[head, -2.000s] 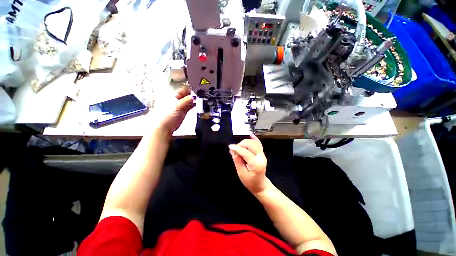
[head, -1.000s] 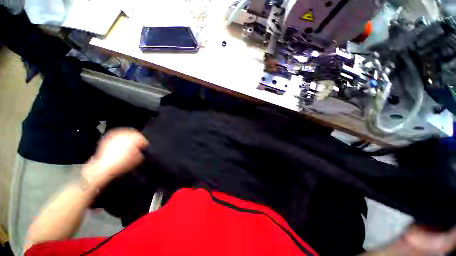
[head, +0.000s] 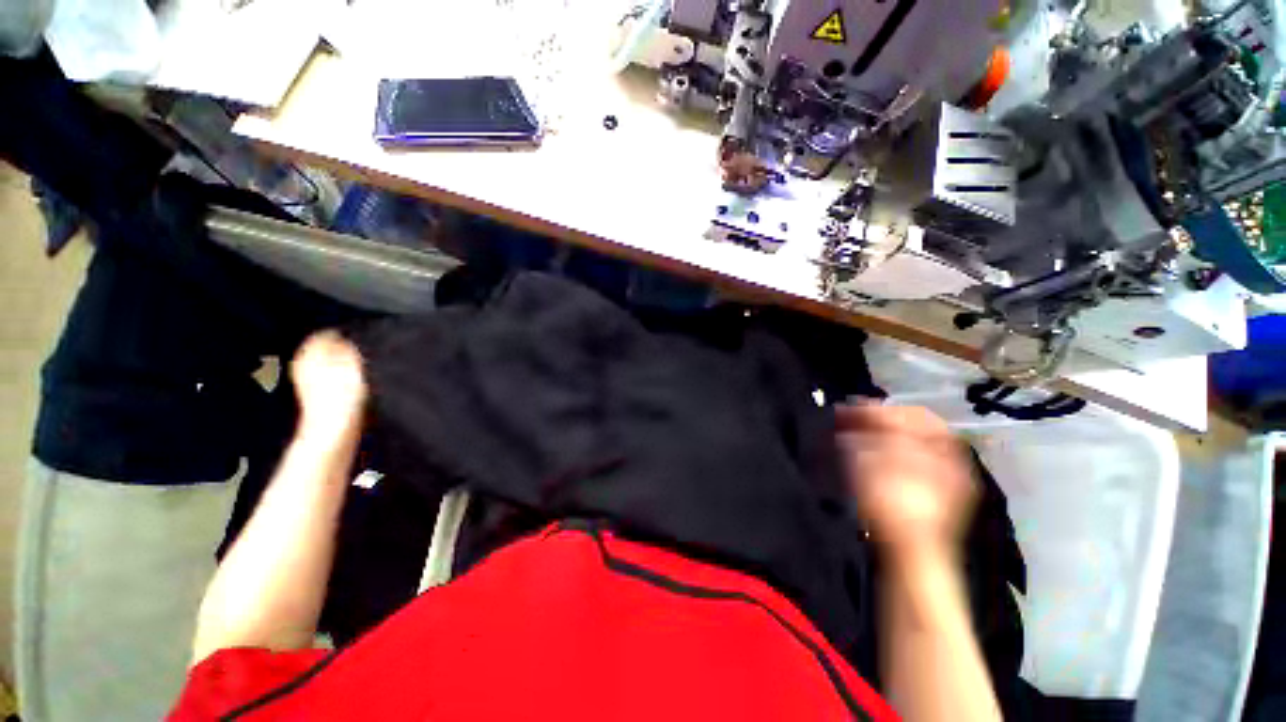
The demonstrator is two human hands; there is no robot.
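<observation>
A black garment (head: 592,395) lies across the lap, off the sewing table. My left hand (head: 332,381) is closed on its left end. My right hand (head: 910,473) is blurred at the garment's right side; its fingers and any grip cannot be made out. A small white spot shows on the cloth just left of my right hand. The button-sewing machine head (head: 860,50) stands above, with no cloth at its work plate (head: 748,226).
A smartphone (head: 458,113) lies on the table (head: 621,184). The button feeder (head: 1114,184) stands right of the head. White bins (head: 1093,522) stand below the table, right and left. More black garments (head: 141,367) hang over the left bin. A blue crate (head: 1248,370) is far right.
The cloth has left the machine and now lies over the lap. Both hands have moved down and apart. Since one second ago, my right hand has come inward from the lower right. The view has turned.
</observation>
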